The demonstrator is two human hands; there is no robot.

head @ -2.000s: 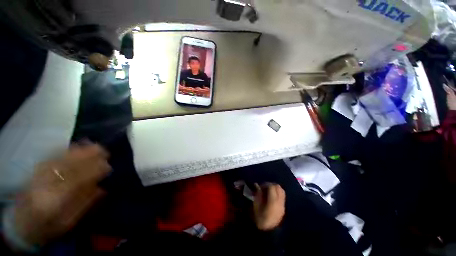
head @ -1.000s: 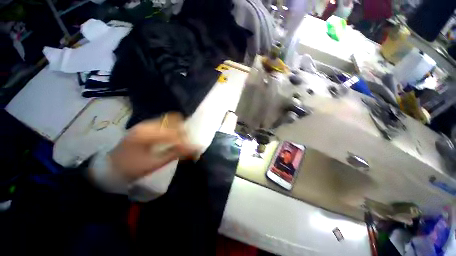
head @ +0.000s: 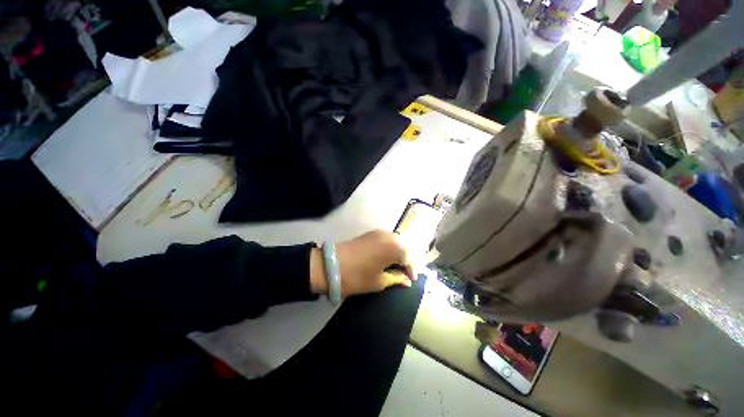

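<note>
A black fabric panel (head: 359,346) lies on the white table and runs up to the lit needle area of the sewing machine (head: 538,236). My left hand (head: 371,262), with a pale bangle at the wrist, is at the panel's far end, just left of the machine head. Its fingers are curled and closed on the cloth's edge. The needle and presser foot are mostly hidden behind the machine head. My right hand is not in view.
A heap of black garment pieces (head: 302,106) lies beyond my hand, with white cut pieces (head: 175,69) at its left. A smartphone (head: 520,354) lies on the machine bed. A yellow band (head: 575,147) rings the post on the head.
The view has swung left and closer to the machine head. My left hand, blurred in the air before, is now down at the cloth's edge by the needle area. My right hand has left the view.
</note>
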